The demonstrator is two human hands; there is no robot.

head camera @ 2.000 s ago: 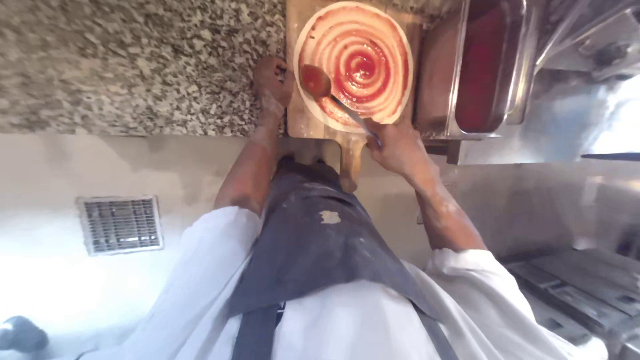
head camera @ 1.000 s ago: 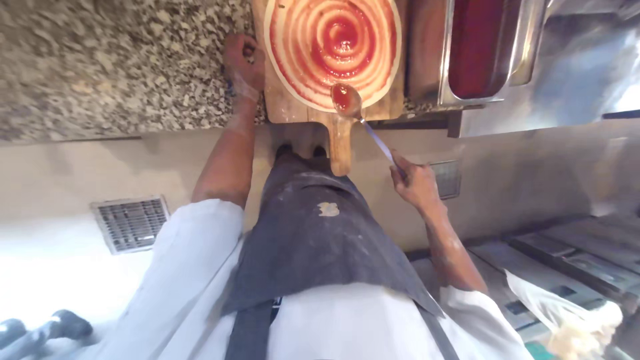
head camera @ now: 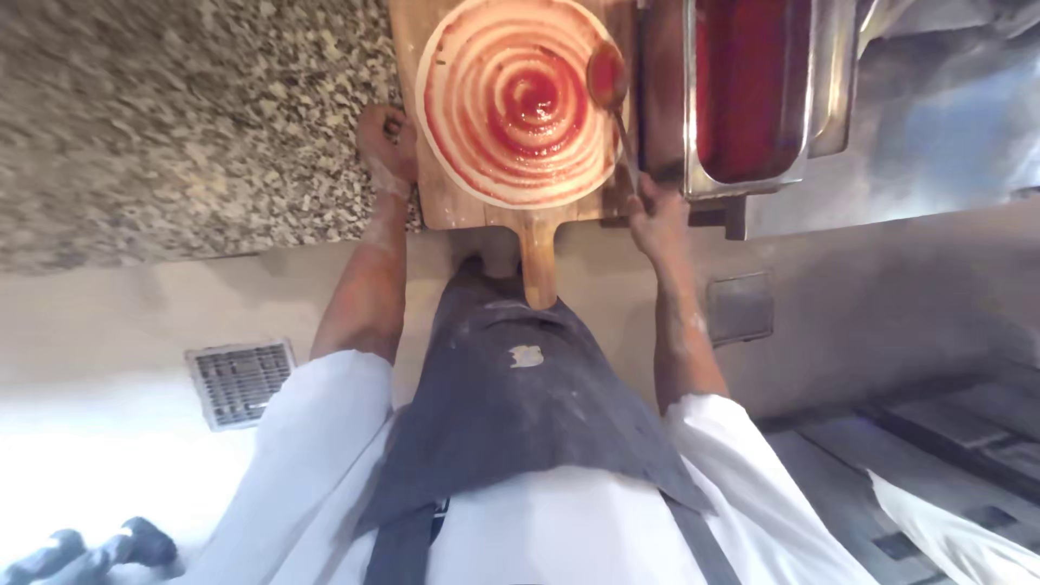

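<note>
A round of pizza dough (head camera: 520, 175) with tomato sauce spread in a spiral lies on a wooden pizza peel (head camera: 455, 213), whose handle points toward my apron. My right hand (head camera: 662, 219) grips the handle of a metal ladle (head camera: 608, 77); the sauce-covered bowl of the ladle is over the right edge of the dough. At the left edge of the peel rests my left hand (head camera: 390, 146), fingers curled, with no object visible in it. To the right of the peel stands a deep metal pan of red sauce (head camera: 751, 89).
A speckled granite counter (head camera: 203, 122) extends to the left. Right of the sauce pan is a metal surface (head camera: 918, 154). Grey units (head camera: 918, 455) with a white cloth or bag (head camera: 951, 528) stand at the lower right. A floor grate (head camera: 242, 383) lies at the lower left.
The ladle has moved from the left side of the dough, past its bottom edge, to the right edge. My left hand remains beside the peel.
</note>
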